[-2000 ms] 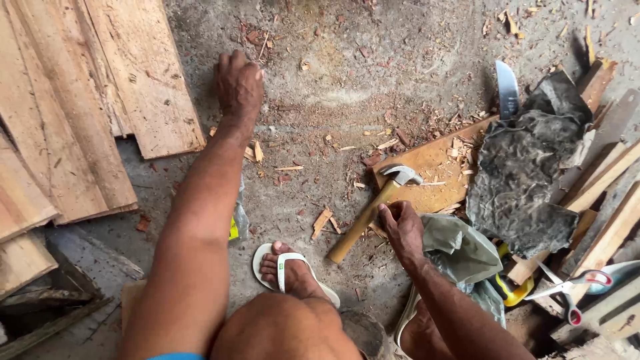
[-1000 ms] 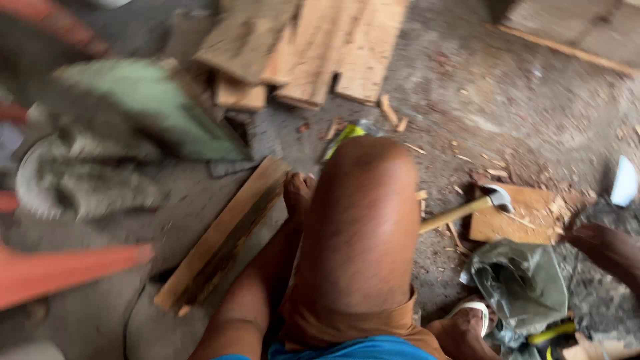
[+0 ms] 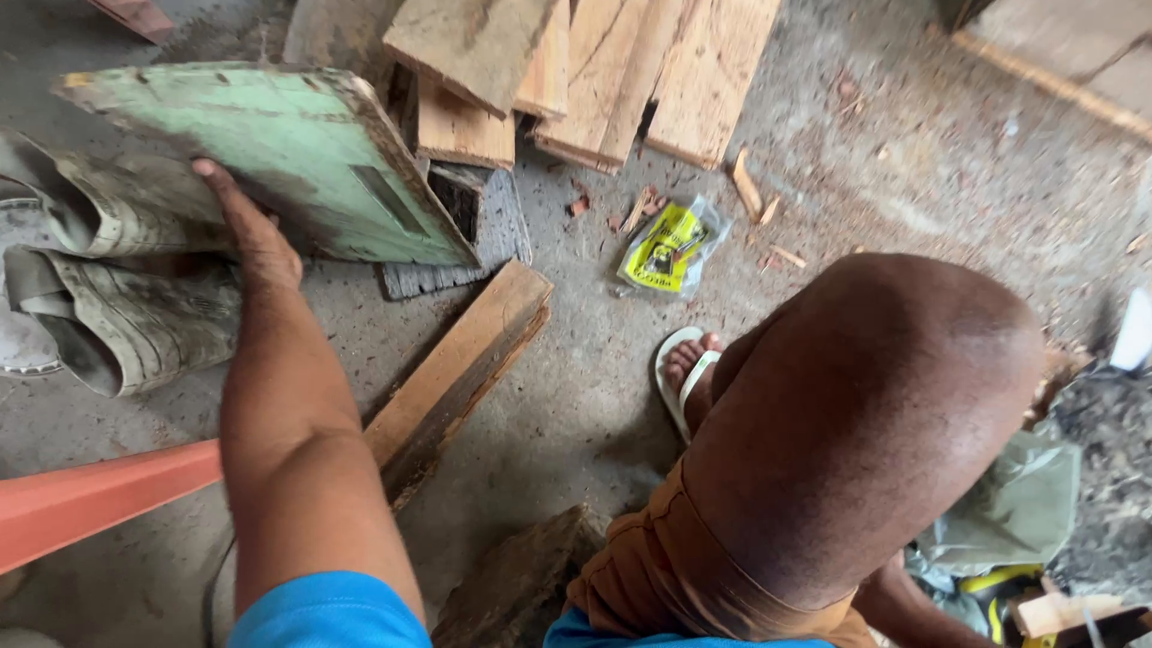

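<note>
My left arm reaches up the left side, and my left hand (image 3: 256, 229) is at the lower edge of a green-painted board (image 3: 297, 162), its thumb side against the painted face. Most of its fingers are hidden, so its grip does not show. Just left of the hand stand worn rubber boots (image 3: 153, 315). A short wooden plank (image 3: 459, 369) lies on the floor right of my forearm. A plastic packet with a yellow label (image 3: 670, 247) lies above my sandalled foot (image 3: 688, 369). At the lower right, part of my right arm shows below the knee; the right hand is not visible.
Sawn boards (image 3: 612, 72) are stacked at the top centre. A red-orange bar (image 3: 108, 495) runs in from the left edge. A wooden block (image 3: 522, 576) is beside my shorts. A grey plastic bag (image 3: 1012, 513) and dark cloth (image 3: 1107, 450) lie at the right, with wood chips on the concrete.
The view has swung left. My left hand, over the bare floor two seconds ago, is now at the green board. The hammer seen in both earlier frames is out of sight.
</note>
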